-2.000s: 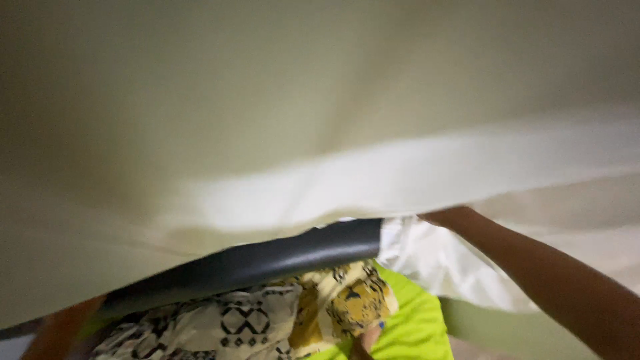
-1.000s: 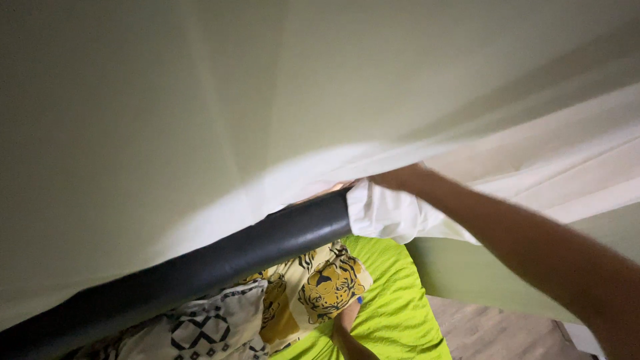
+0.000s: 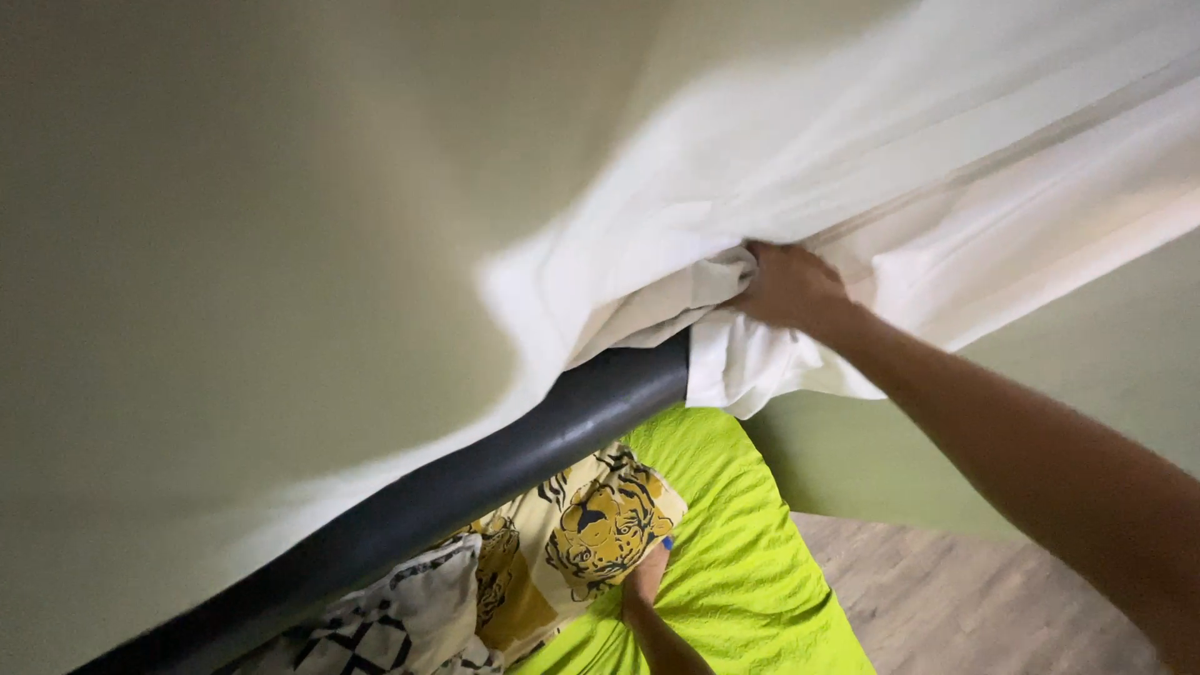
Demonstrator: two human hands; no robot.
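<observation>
My right hand point(image 3: 792, 281) reaches in from the right, its fingers closed on a bunched part of a white cloth point(image 3: 727, 277). The cloth hangs in folds around the hand, just above the right end of a long, dark, smooth rail or padded edge point(image 3: 525, 441). More of the white cloth point(image 3: 750, 366) drapes down past that end. My left hand is out of view. Cloth hides parts of my right fingertips.
Below lie a bright green sheet point(image 3: 731, 506), a tiger-print pillow point(image 3: 600, 525) and black-and-white patterned fabric point(image 3: 394, 609). A bare foot point(image 3: 647, 572) rests by the pillow. Wood-look floor point(image 3: 928, 591) and a pale green wall point(image 3: 1078, 375) are at the right.
A limb seen at the lower left two seconds ago is out of view. Above the dark edge, the cloth is now lifted and bunched at my right hand. The view has shifted.
</observation>
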